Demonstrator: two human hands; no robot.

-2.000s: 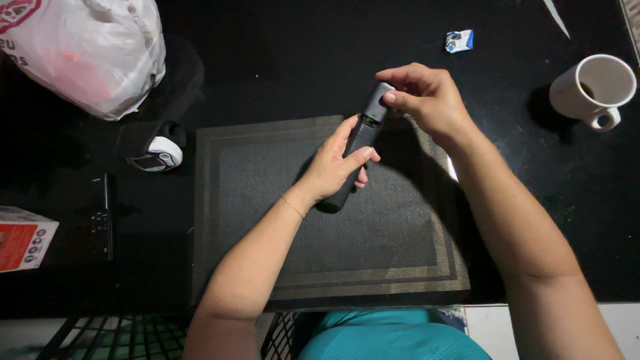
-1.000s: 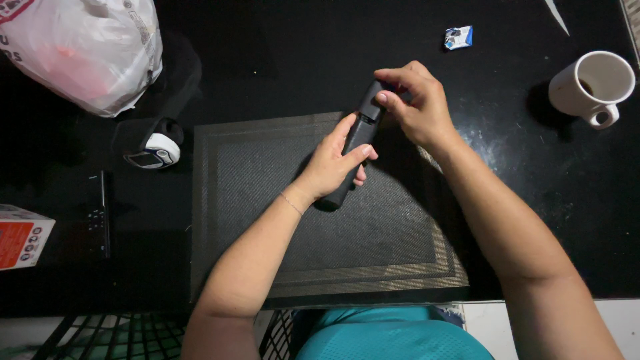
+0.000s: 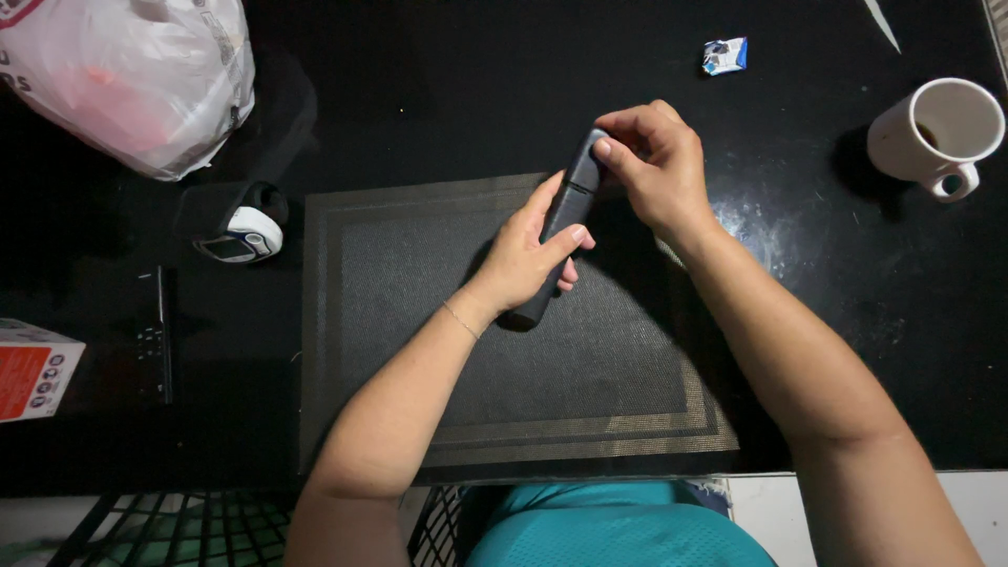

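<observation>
A slim black handheld device [image 3: 568,206], which looks like a remote control, is held at a slant over the dark woven placemat [image 3: 378,315]. My left hand [image 3: 529,252] wraps its lower half, thumb across the top face. At its upper end my right hand [image 3: 661,169] pinches the cover part between thumb and fingers. A thin dark seam crosses the device between the two hands, and the cover sits almost flush with the body. The underside of the device and some fingertips are hidden.
On the black table [image 3: 472,79] stand a white mug [image 3: 898,142] with dark liquid at right, a small blue-and-white packet [image 3: 724,57], a white plastic bag [image 3: 142,79], a white-and-blue device [image 3: 252,236], another black remote control [image 3: 164,335] and a red-and-white box [image 3: 39,370].
The gap in the device near its upper end has narrowed to a thin seam, with the cover part moved toward the body. Both hands keep their hold.
</observation>
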